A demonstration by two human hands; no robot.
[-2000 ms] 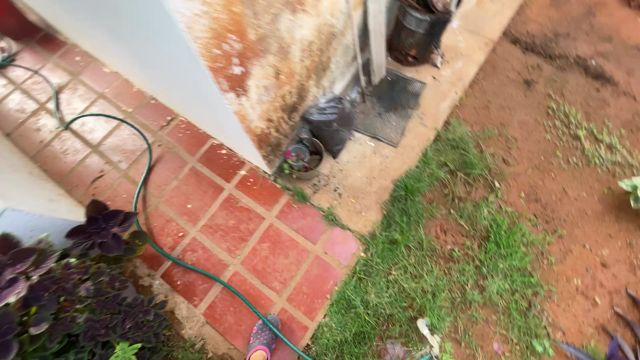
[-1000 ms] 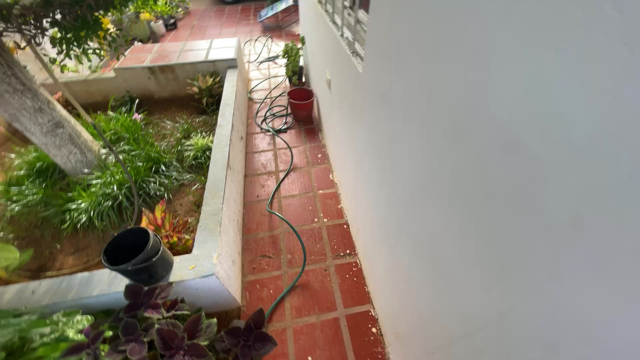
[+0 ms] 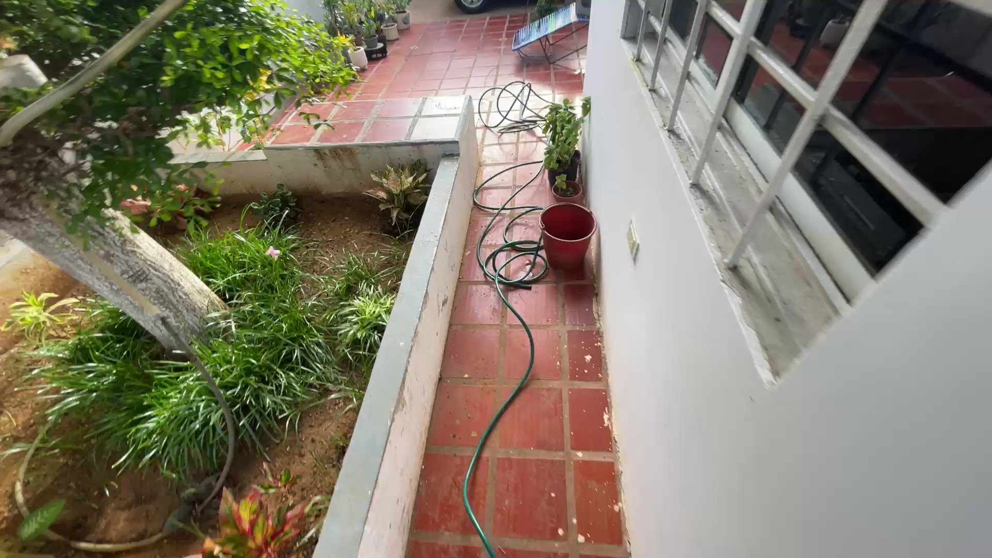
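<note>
Neither my left hand nor my right hand shows in the head view. A green garden hose snakes along the red tiled walkway and lies in loose coils beside a red bucket. The bucket stands against the white wall. Just behind it are a small pot and a leafy potted plant. More loops of hose lie on the tiles farther back.
A low wall borders the walkway's left side, with a garden bed, grassy plants and a leaning tree trunk beyond. A barred window juts along the right. A striped lounge chair stands far back.
The view has swung from a tiled corner by grass to the walkway and moved forward along it. The black pot on the low wall, seen one second ago, is out of view.
</note>
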